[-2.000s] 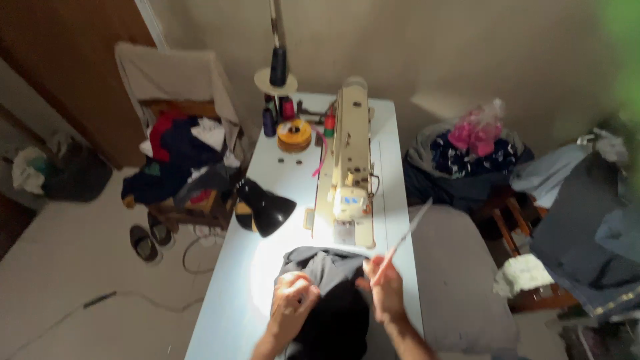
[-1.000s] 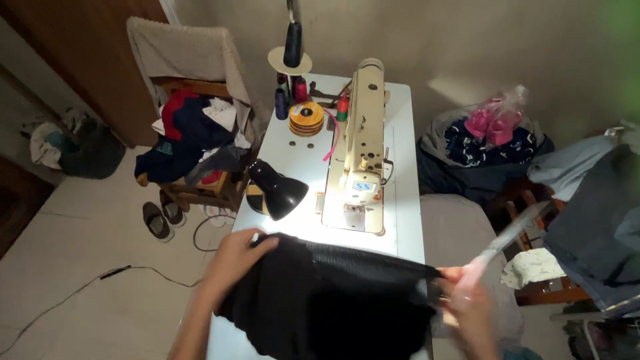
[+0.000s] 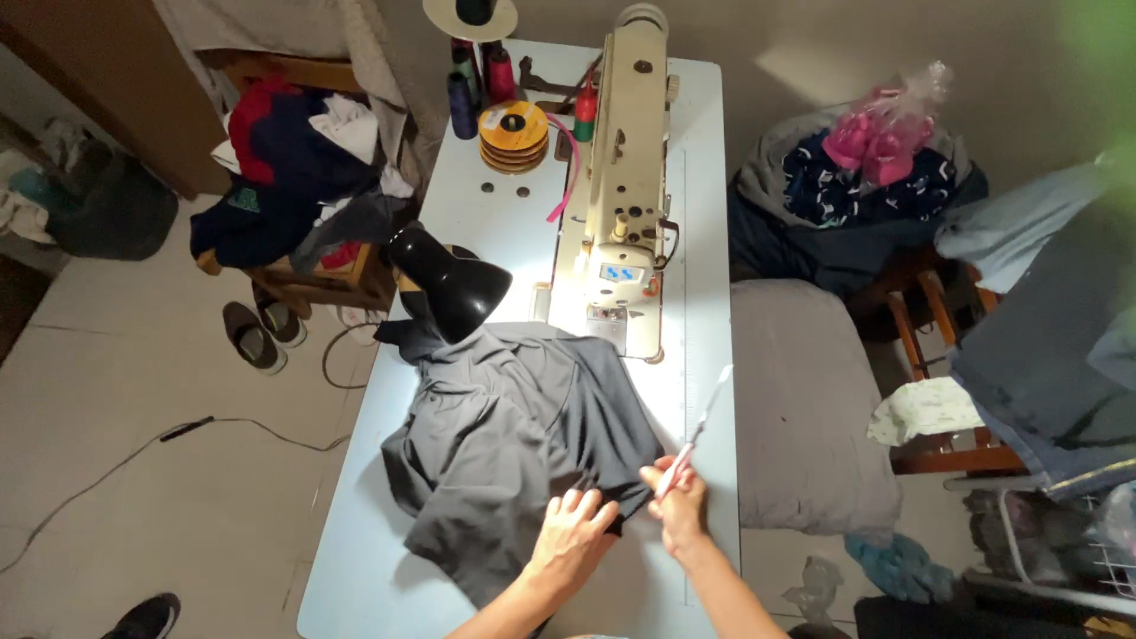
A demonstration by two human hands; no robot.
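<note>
A dark grey cloth garment lies bunched on the pale sewing table, in front of the sewing machine. My left hand rests on the garment's near right edge, fingers bent over the fabric; whether it pinches the cloth cannot be told. At the garment's right corner, my right hand holds a slim tool with a pink handle and a narrow pale blade, pointing away to the upper right. The thumb and a finger of that hand are close to the cloth. What the tool is exactly cannot be told.
A black lamp overhangs the garment's far left part. Behind it stand stacked yellow spools and thread cones. A cushioned seat adjoins the table's right side. Clothes cover a chair at left; a cord crosses the floor.
The garment, stretched between both hands a second ago, now lies spread on the table. My left hand has moved from its far left edge to its near right part. The pink-handled tool remains in my right hand.
</note>
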